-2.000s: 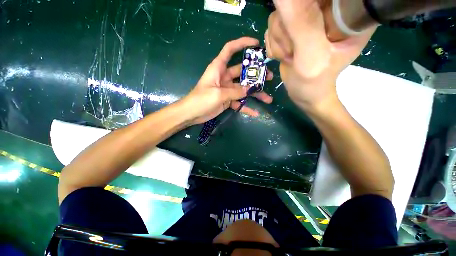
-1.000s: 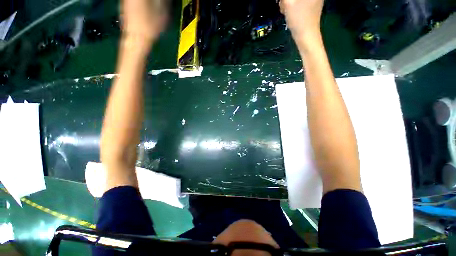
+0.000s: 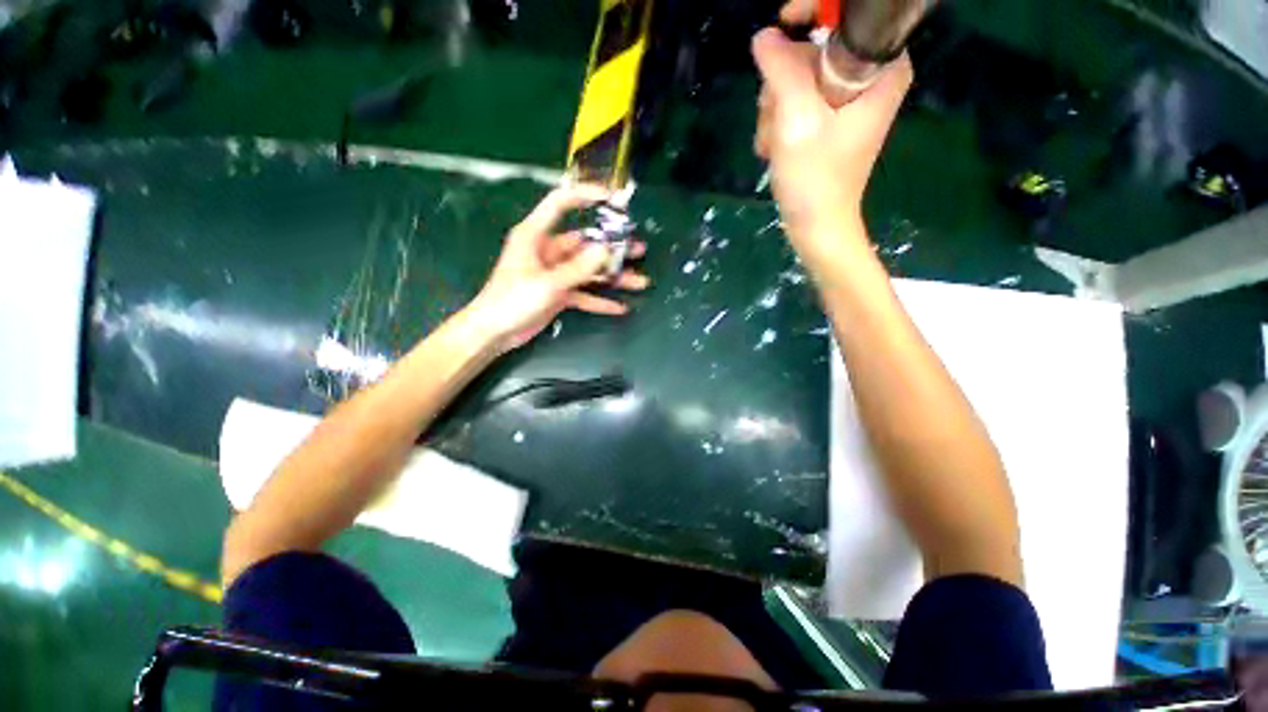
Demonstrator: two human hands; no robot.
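Observation:
My left hand [image 3: 535,276] holds a small circuit board [image 3: 612,237] at the near end of the yellow-black striped divider; the board is blurred and partly covered by the fingers. A thin black cable with a bundle [image 3: 581,390] lies on the dark-green bench, nearer to me than the hand. My right hand [image 3: 830,123] is raised at the top and closed around a thick grey-brown cylinder, the dispensing gun [image 3: 879,31], with an orange-red part beside it. The gun is cut off by the top edge, and its tip is hard to make out.
The striped divider [image 3: 608,104] runs away from me beyond the board. White sheets lie at right [image 3: 1050,417], at far left [image 3: 42,327] and, curled, under my left forearm [image 3: 466,518]. Dark boards [image 3: 1036,185] lie beyond the bench edge. A white fan [image 3: 1252,487] stands at right.
One second ago both hands reached to the far side. Now they are nearer; the left holds a board, the right shows the gun, and a black cable lies on the bench.

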